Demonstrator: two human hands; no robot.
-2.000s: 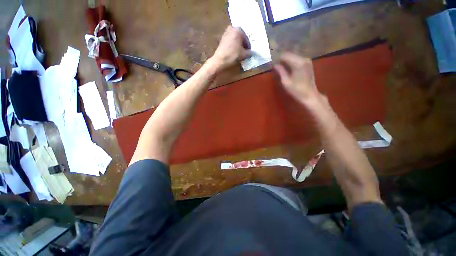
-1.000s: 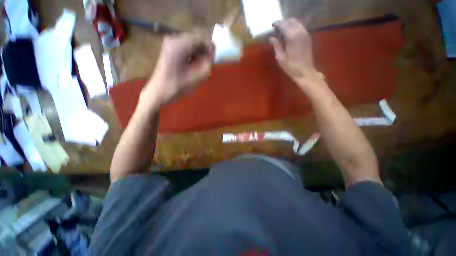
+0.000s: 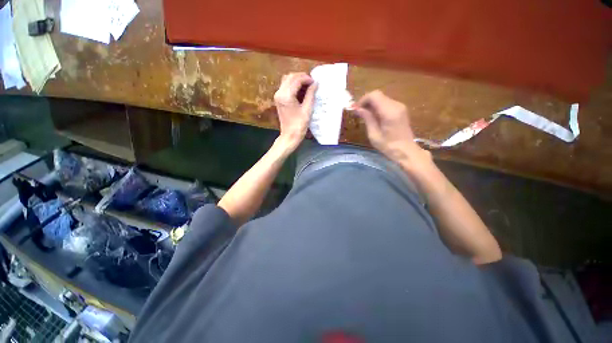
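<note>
My left hand (image 3: 295, 107) holds a small white paper slip (image 3: 329, 104) upright at the table's front edge, thumb and fingers on its left side. Faint marks show on the slip. My right hand (image 3: 386, 120) pinches the end of a white tie strip with red marks (image 3: 471, 130) against the slip's right edge. The rest of the strip lies in zigzag bends on the table to the right. The rust-orange fabric stack (image 3: 376, 30) lies flat beyond my hands, its far side out of the picture.
The brown table's scuffed front edge (image 3: 221, 115) runs across in front of me. White papers (image 3: 97, 17) and yellowish sheets (image 3: 33, 47) with a small dark object (image 3: 41, 27) lie at far left. Plastic-wrapped dark bundles (image 3: 114, 234) sit on a low rack at lower left.
The view has tipped down toward the table's front edge. My left hand has brought a white slip close to my body. My right hand has left the far papers and taken the strip's end.
</note>
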